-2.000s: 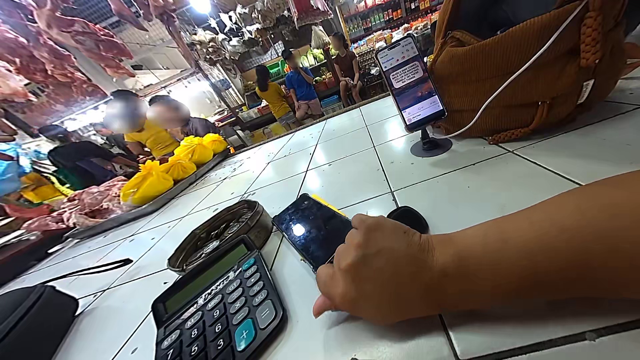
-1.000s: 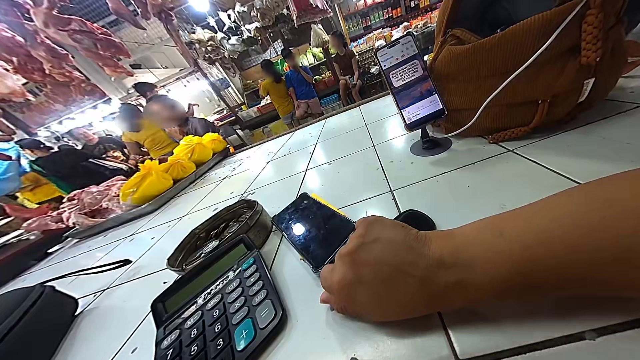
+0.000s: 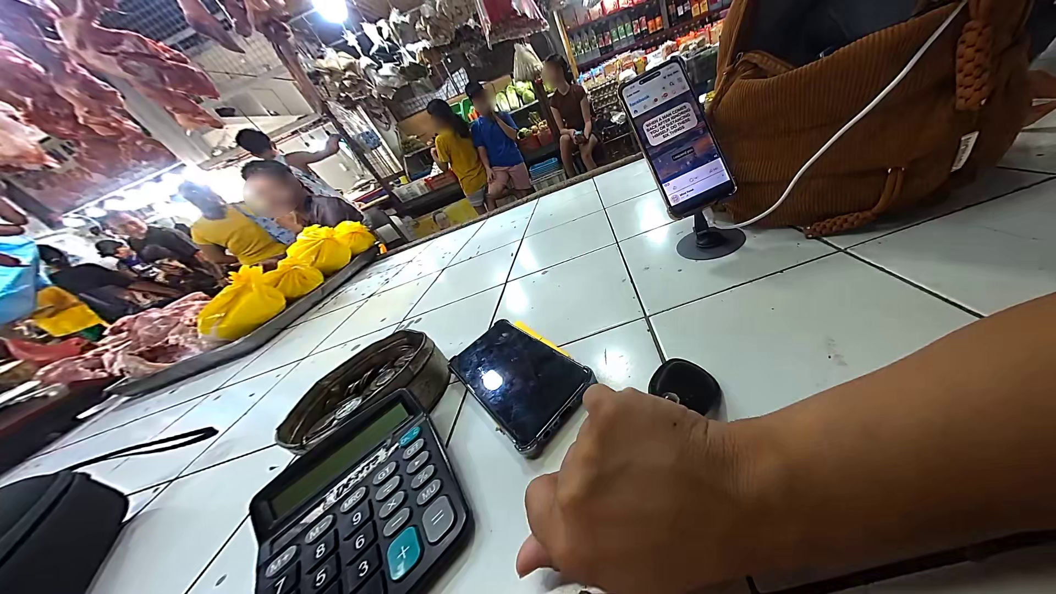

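Observation:
My right hand [image 3: 652, 487] reaches in from the right, low over the white tiled counter [image 3: 734, 338], back up and fingers curled under. Whether it holds anything is hidden. Just beyond its knuckles lies a dark smartphone [image 3: 524, 384] in a clear-edged case, with a yellow item under its far edge. A small rounded black object [image 3: 685, 386] sits behind the wrist. To the hand's left is a black desk calculator [image 3: 363, 503] with a blue plus key, beside a shallow oval metal tin [image 3: 363, 392] holding what look like coins. My left hand is out of view.
A lit phone [image 3: 678, 136] stands on a round-based holder [image 3: 711, 243], near a white cable and a brown corduroy bag [image 3: 850, 132]. A black case [image 3: 58, 528] lies front left. Yellow plastic bags [image 3: 243, 304] and raw meat [image 3: 157, 334] line the far left. Several people are beyond.
My right hand has drawn back slightly from the dark phone toward the near side, uncovering its corner. In the background at left, a person with an outstretched arm has come into view.

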